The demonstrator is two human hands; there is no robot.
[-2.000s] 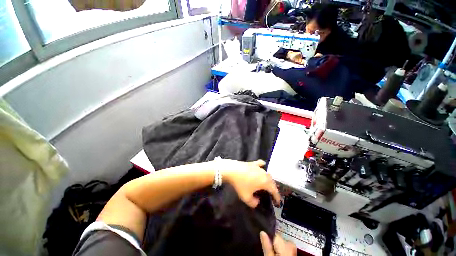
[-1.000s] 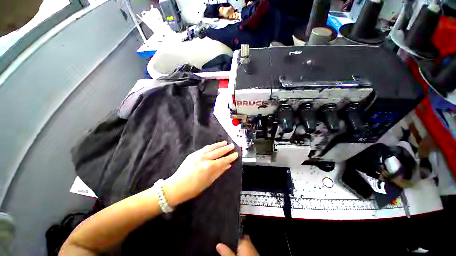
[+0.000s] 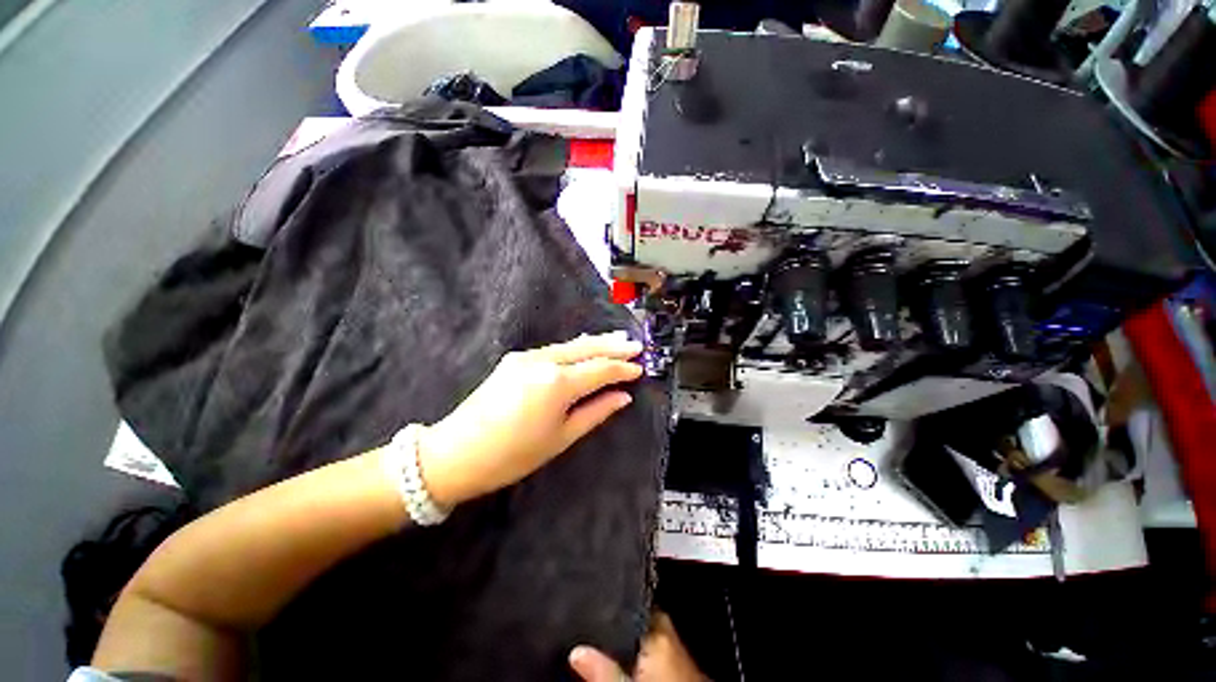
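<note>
A dark grey cloth panel (image 3: pixel 387 280) lies left of the overlock machine (image 3: pixel 854 133) and hangs over the table front. Its straight right edge runs up to the presser foot area (image 3: pixel 656 349). My left hand (image 3: pixel 527 406), with a beaded bracelet, lies flat on the cloth, fingertips beside the presser foot. My right hand (image 3: pixel 643 660) is at the bottom edge of the picture, partly cut off, with the cloth edge between thumb and fingers.
Four black tension knobs (image 3: pixel 874 300) line the machine front. Tape and small tools (image 3: pixel 1034 446) lie right of it. A white basin-like holder (image 3: pixel 460 53) with dark cloth stands behind. A black tangle (image 3: pixel 114 560) is low at left, by the grey wall.
The view has swung down and right to the machine. My left hand has moved from the bunched cloth to flat beside the presser foot. The panel now lies straighter along the machine.
</note>
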